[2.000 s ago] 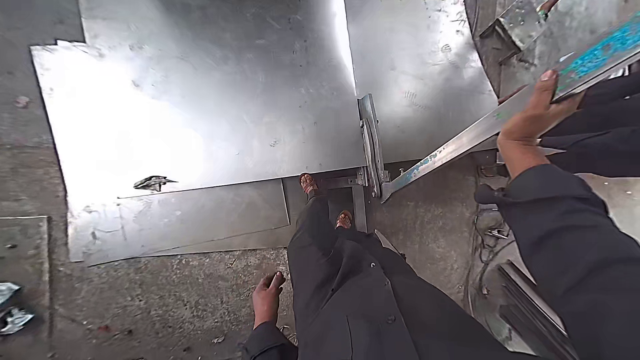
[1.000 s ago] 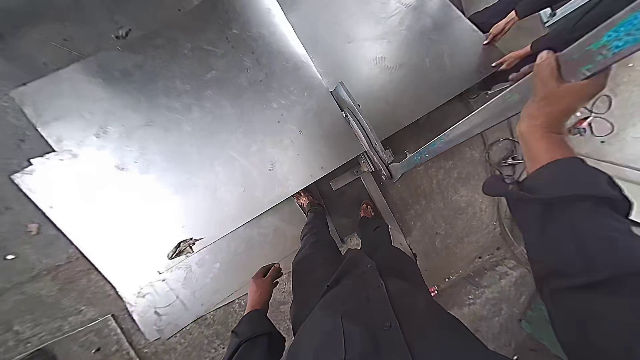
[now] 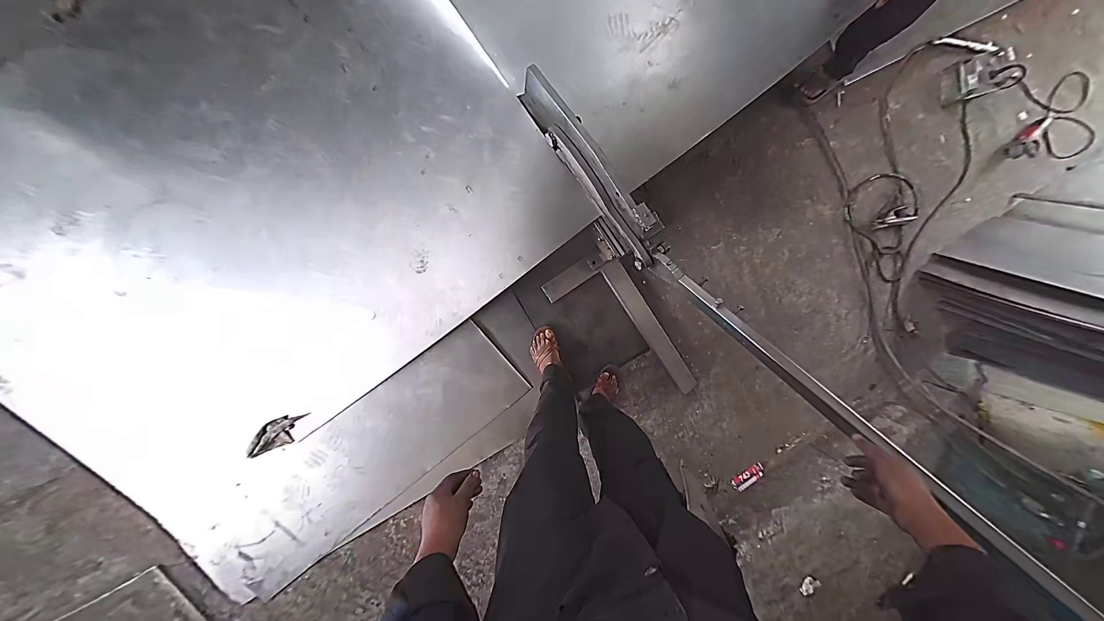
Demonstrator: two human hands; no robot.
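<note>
A large lever-type sheet metal shear [image 3: 591, 172] stands in the upper middle, with a large metal sheet [image 3: 345, 172] on its left side and another sheet [image 3: 655, 60] beyond it. Its long metal lever [image 3: 776, 358] slants down to the lower right. Beside the lever's lower part is my right hand [image 3: 884, 483], fingers spread; whether it touches the lever I cannot tell. My left hand [image 3: 450, 504] hangs near the lower edge of the sheets, fingers curled, with nothing visible in it. A small dark object [image 3: 274, 435] lies on the bright part of the sheet.
Cables [image 3: 897, 216] and a red-handled tool [image 3: 1026, 138] lie on the floor at the right, near a stack of metal sheets [image 3: 1026, 267]. A red cylindrical item [image 3: 747, 476] lies near my feet. Another person's leg [image 3: 880, 34] shows at the upper right.
The lever has swung down, and my right hand has gone lower, from gripping it to spread fingers beside it. The other person's hands are out of view. The view has turned.
</note>
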